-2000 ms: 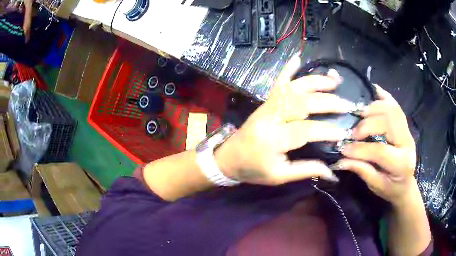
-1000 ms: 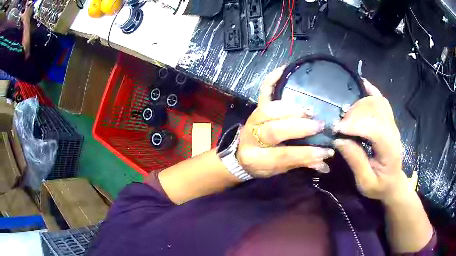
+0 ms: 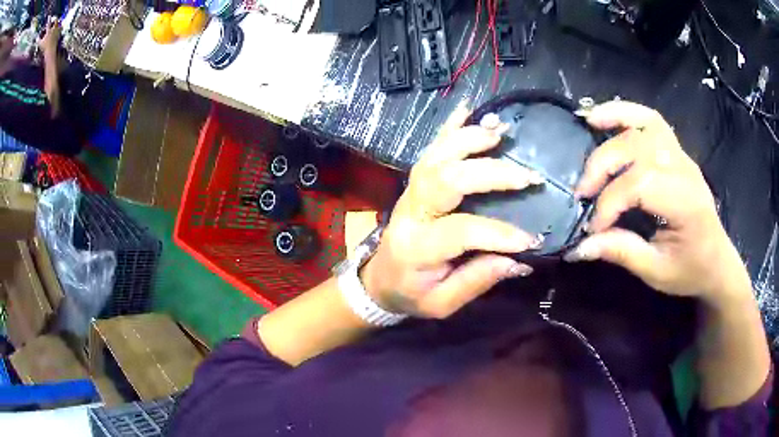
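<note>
A round black speaker body with a smooth dark grey disc facing up is held at the bench's near edge. A seam runs across the disc. My left hand holds its left side, with fingers spread over the disc. My right hand holds its right side, with fingertips at the rim and near the end of the seam. The underside of the body is hidden.
A red crate at left holds small black cylinders with pale ring faces and a pale yellow block. Black plastic strips and red wires lie at the far side. A person's arm shows at far left.
The seam on the disc now slopes more steeply. My left fingers have spread up over the disc's left side. My right fingers have moved up and apart along the right rim.
</note>
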